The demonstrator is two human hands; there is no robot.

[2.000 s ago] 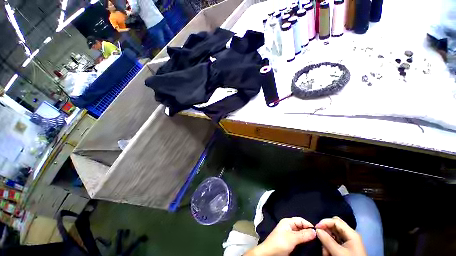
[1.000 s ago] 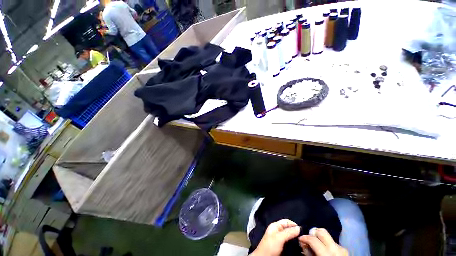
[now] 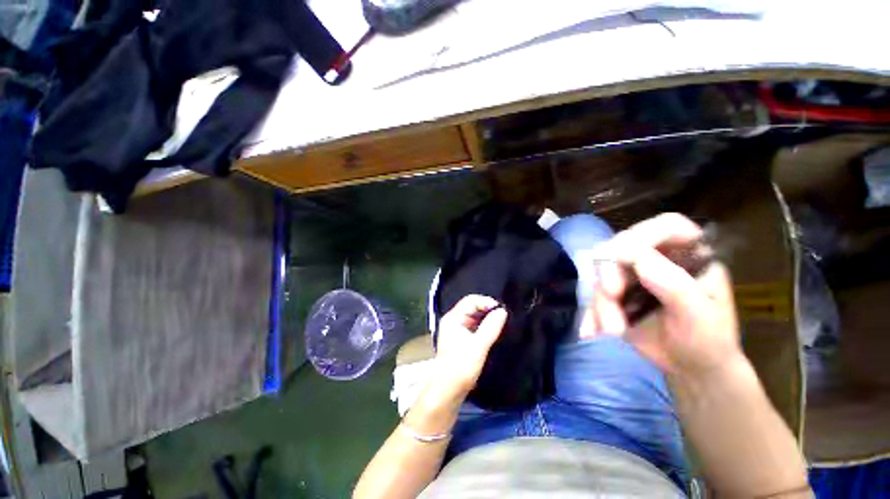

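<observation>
A black garment (image 3: 517, 331) with a white edge lies bunched on the lap. My left hand (image 3: 470, 336) is on its left part, thumb and finger pinched on a bit of the dark cloth. My right hand (image 3: 673, 292) is raised to the right of the garment, apart from it and blurred. Its fingers curl round a small dark tool in the palm, whose kind I cannot tell. Thumb and finger come together at the left; no needle or thread shows clearly there.
More black garments (image 3: 195, 68) hang over the table's left corner, near a black spool (image 3: 317, 44). A wooden drawer (image 3: 361, 158) is under the white table top. A grey bin (image 3: 181, 312) and clear bucket (image 3: 343, 334) stand left, an open cardboard box (image 3: 771, 234) right.
The view has turned down towards the lap and right. My hands, earlier close together over the garment, are now apart; my right hand has moved up and right.
</observation>
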